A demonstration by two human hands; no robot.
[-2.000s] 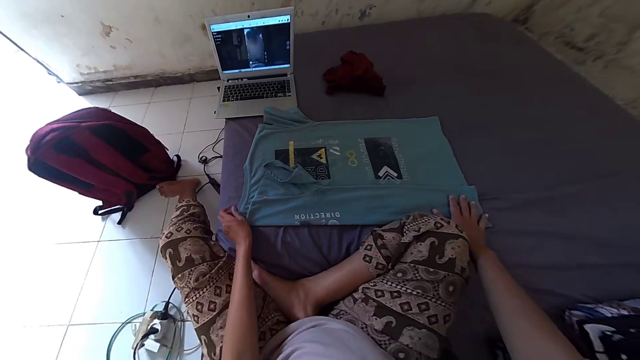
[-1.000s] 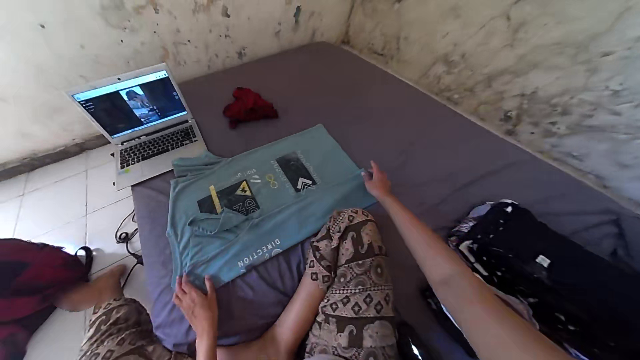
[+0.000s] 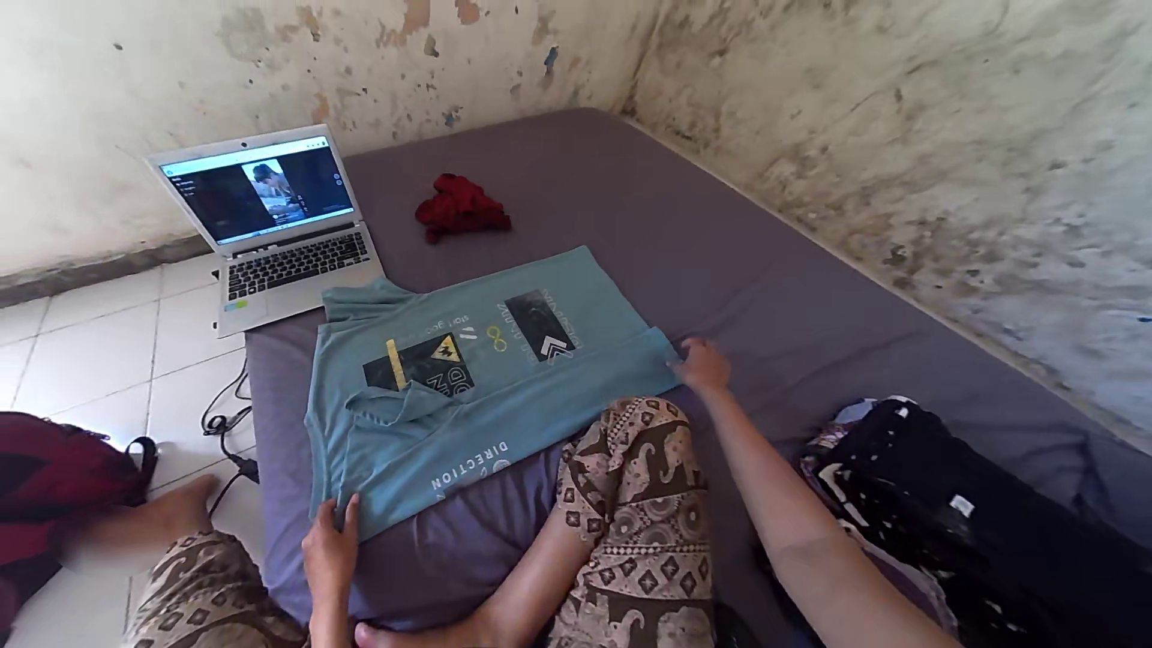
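Note:
A teal T-shirt with printed patches lies on the grey sheet of the mattress, its near side folded over toward the middle. The sleeve with a hem lies turned in over the print. My left hand touches the shirt's near left corner, thumb and fingers at the edge. At the near right corner, my right hand has its thumb and fingertips on the hem; whether the cloth is pinched is hard to tell.
An open laptop stands at the mattress's left corner, with a crumpled red cloth right of it. Dark clothes are heaped at right. A maroon backpack and black cables are on the tiled floor. Stained walls border the mattress.
The view has swung to the right, bringing the heap of dark clothes more into sight. My right hand has gone from lying flat with spread fingers to the shirt's corner.

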